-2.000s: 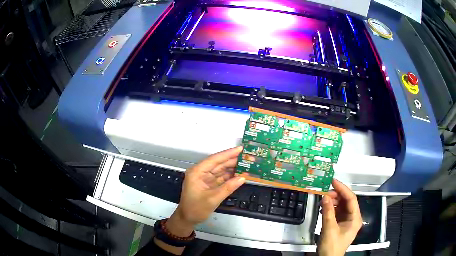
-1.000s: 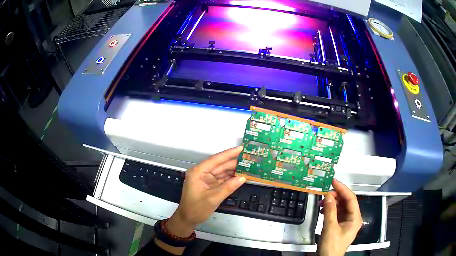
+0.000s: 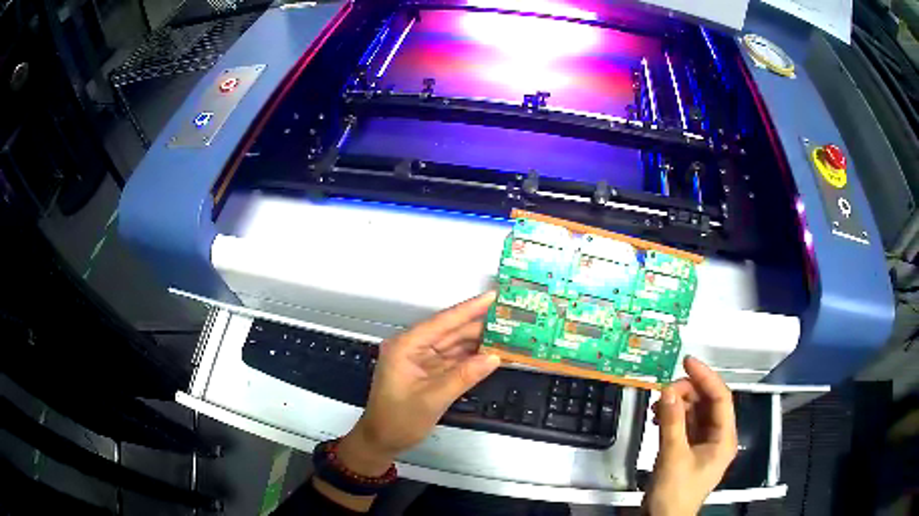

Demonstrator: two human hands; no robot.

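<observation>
A green PCB panel point(image 3: 589, 302) with two rows of three boards and orange-brown rails is held up, slightly tilted, above the machine's white front edge. My left hand point(image 3: 428, 373) grips its lower left corner, thumb on the lower rail and fingers at the left edge, partly behind it. My right hand point(image 3: 695, 423) is at the lower right corner, with thumb and finger tips at the rail's end. Pale glare lies over the upper boards.
Behind the panel is the blue-grey machine point(image 3: 171, 202) with its glowing bay and black clamp rails point(image 3: 453, 181). A keyboard point(image 3: 524, 403) lies on the white pull-out tray point(image 3: 403, 469) below. A red emergency stop point(image 3: 832, 158) is at right, control buttons point(image 3: 229, 85) at left.
The panel has shifted slightly right and up and its tilt has changed a little, with more glare on the upper boards. Both hands have moved slightly with it.
</observation>
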